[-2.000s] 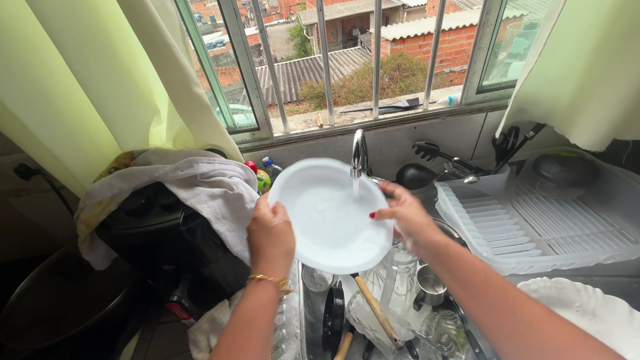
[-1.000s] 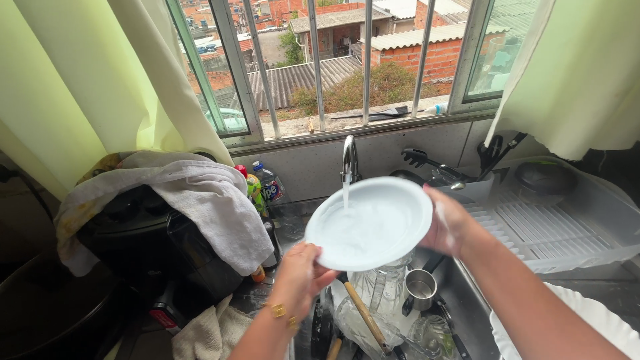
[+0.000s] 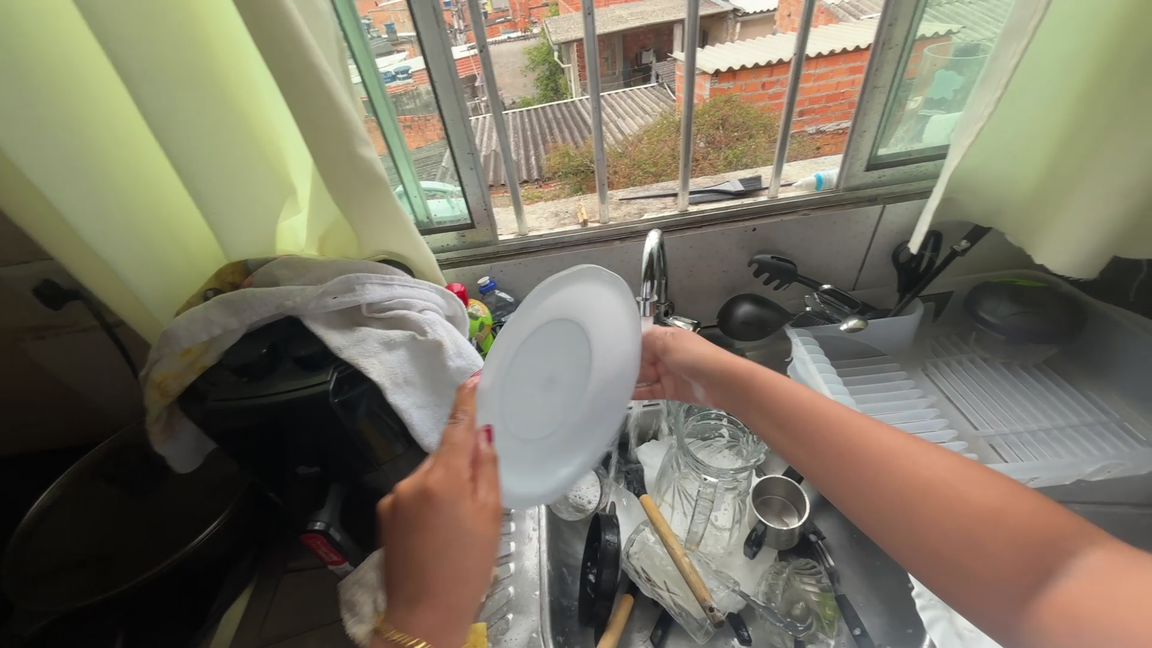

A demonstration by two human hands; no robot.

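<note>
A white plate [image 3: 558, 387] is tilted up on edge over the sink, its broad face toward me. My left hand [image 3: 450, 513] grips its lower left rim, with the thumb on the near face. Behind the plate's right edge, under the chrome faucet [image 3: 655, 270], is my right hand [image 3: 675, 364]; its fingers are partly hidden, so its hold on the plate cannot be made out. Below, the steel sink holds a glass pitcher [image 3: 711, 468], a small metal cup [image 3: 779, 509], a wooden handle [image 3: 679, 558], and a black-rimmed item [image 3: 599, 567].
At right stands a translucent dish rack [image 3: 900, 405] with a black lidded bowl [image 3: 1021, 310]. Black utensils, including a ladle [image 3: 754, 317], lie behind it. A towel [image 3: 387, 315] drapes over a black appliance [image 3: 270, 405] at left, near bottles [image 3: 481, 315]. A barred window is ahead.
The plate has gone from nearly flat under the running water to steeply tilted, left of the faucet. My right hand has moved from the plate's right rim to beneath the faucet.
</note>
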